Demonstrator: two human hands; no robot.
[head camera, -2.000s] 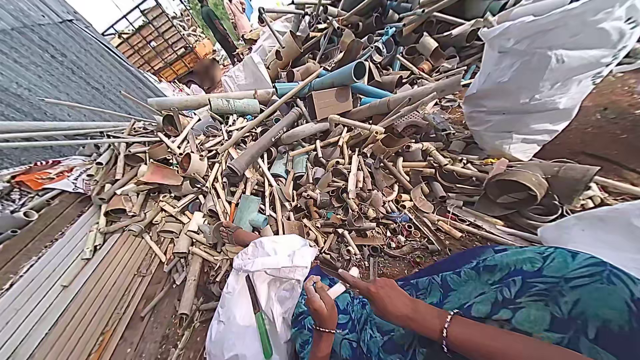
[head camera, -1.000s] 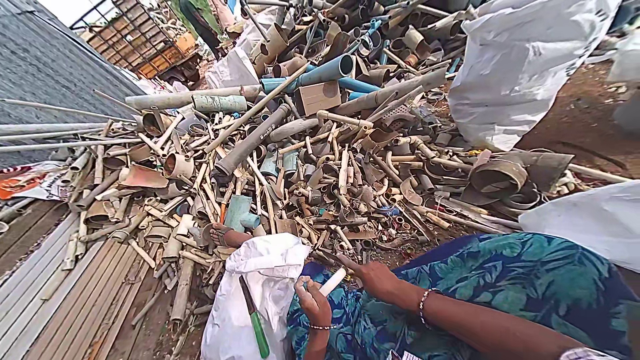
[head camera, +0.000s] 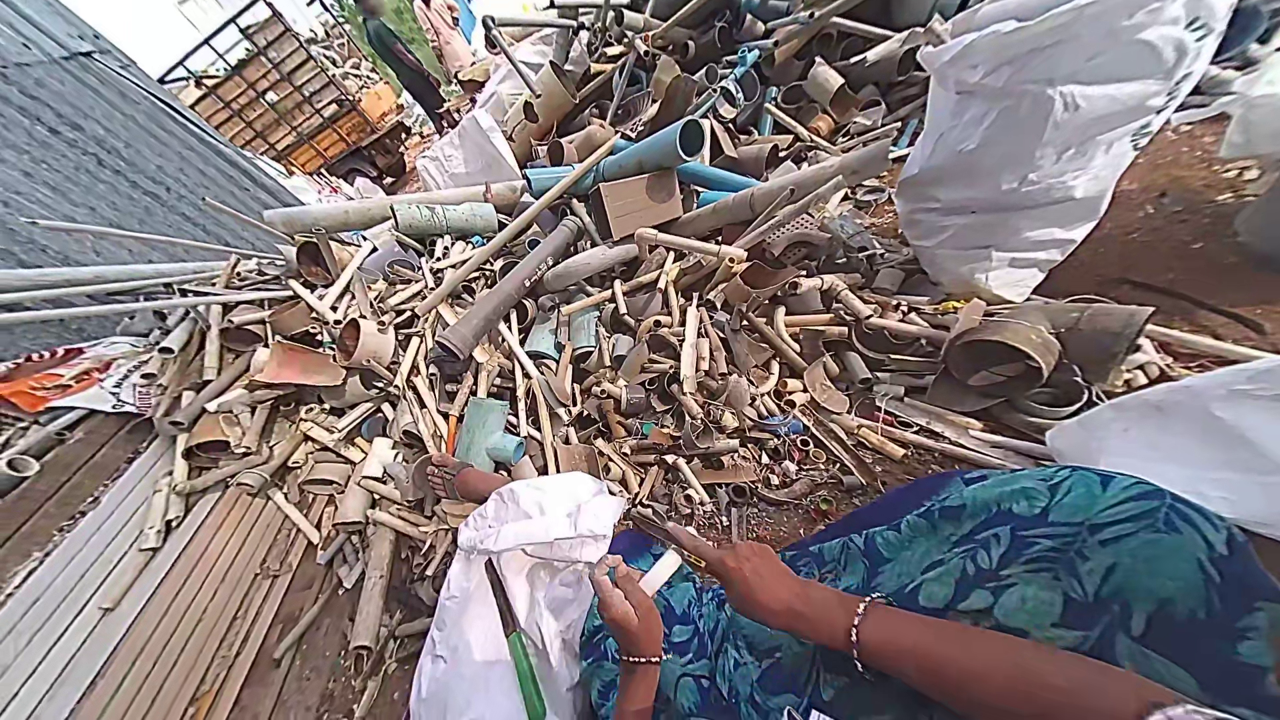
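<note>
My left hand (head camera: 630, 612), with a beaded bracelet at the wrist, grips a short white plastic pipe piece (head camera: 661, 572) over my lap. Just right of it, my right hand (head camera: 750, 578) holds a dark-bladed knife (head camera: 660, 528), its blade pointing up and left past the pipe piece. A white woven sack (head camera: 545, 520) lies against my lap on the left. On that sack rests a tool with a green handle (head camera: 524, 672) and a dark blade. Blue leaf-patterned cloth (head camera: 1000, 580) covers my legs.
A large heap of scrap pipes and fittings (head camera: 690, 370) spreads ahead, with a blue pipe (head camera: 650, 155) and a cardboard box (head camera: 641, 204) on it. Long grey strips (head camera: 120, 610) lie at left beside a corrugated metal wall (head camera: 120, 140). A white sack (head camera: 1030, 150) stands right. Two people are behind, near a truck (head camera: 290, 90).
The knife and my right hand have shifted slightly around the white pipe piece, which stays in my left hand. The view has shifted a little.
</note>
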